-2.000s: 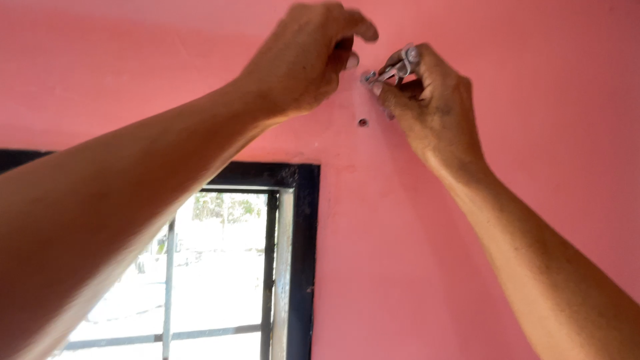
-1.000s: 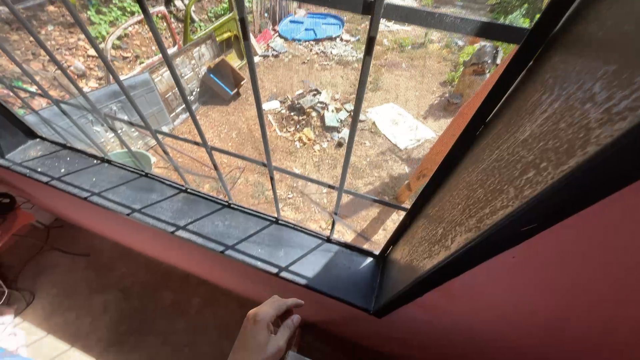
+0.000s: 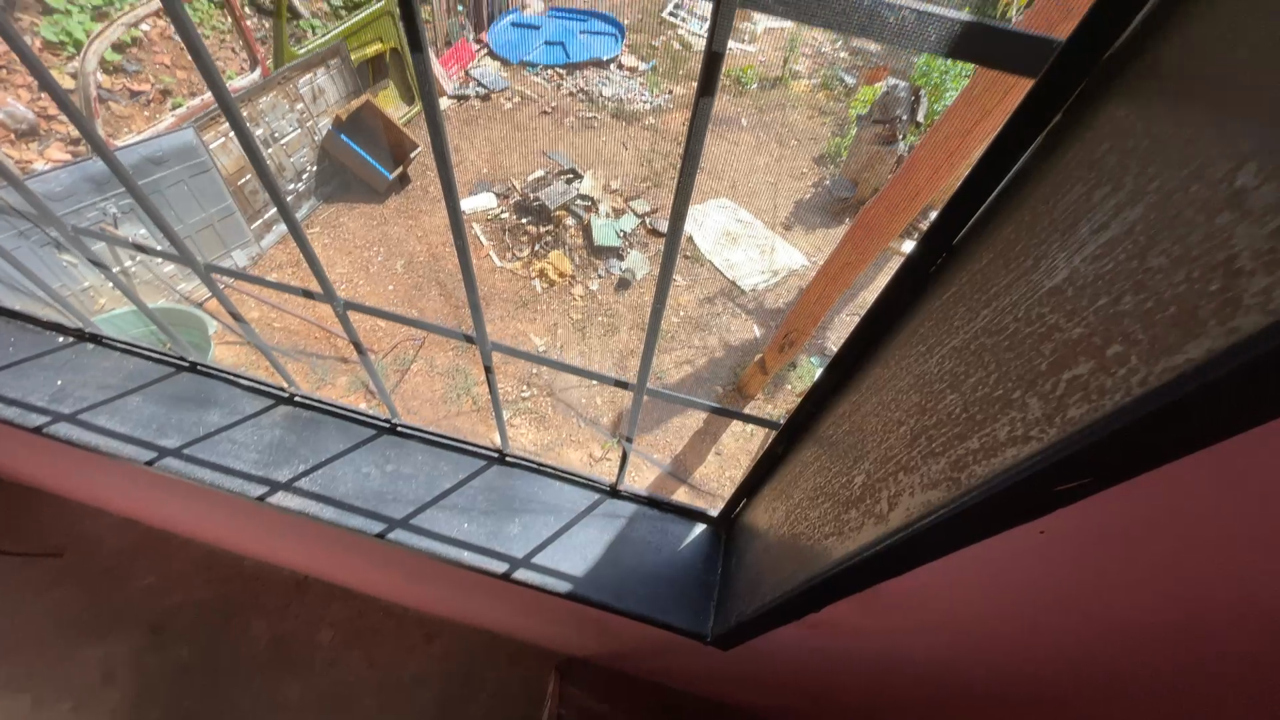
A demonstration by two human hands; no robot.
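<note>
Neither my left hand nor my right hand shows in the head view, so what they hold cannot be seen. The view looks down on a black window sill (image 3: 430,500) crossed by shadows of the bars. Metal window bars (image 3: 462,260) stand in front of a mesh screen. To the right, the deep window reveal (image 3: 960,380) has a brown, speckled surface and a black edge.
A pink wall (image 3: 1120,570) lies below and right of the frame, with a dim floor (image 3: 230,610) at lower left. Outside are a wooden post (image 3: 900,200), a debris pile (image 3: 590,220), a blue plastic lid-like object (image 3: 556,36) and a green tub (image 3: 155,330).
The view has swung down from the upper wall to the sill. Two seconds ago both hands were at the wall, the right holding a small metal item; the hand seen low a second ago has left view.
</note>
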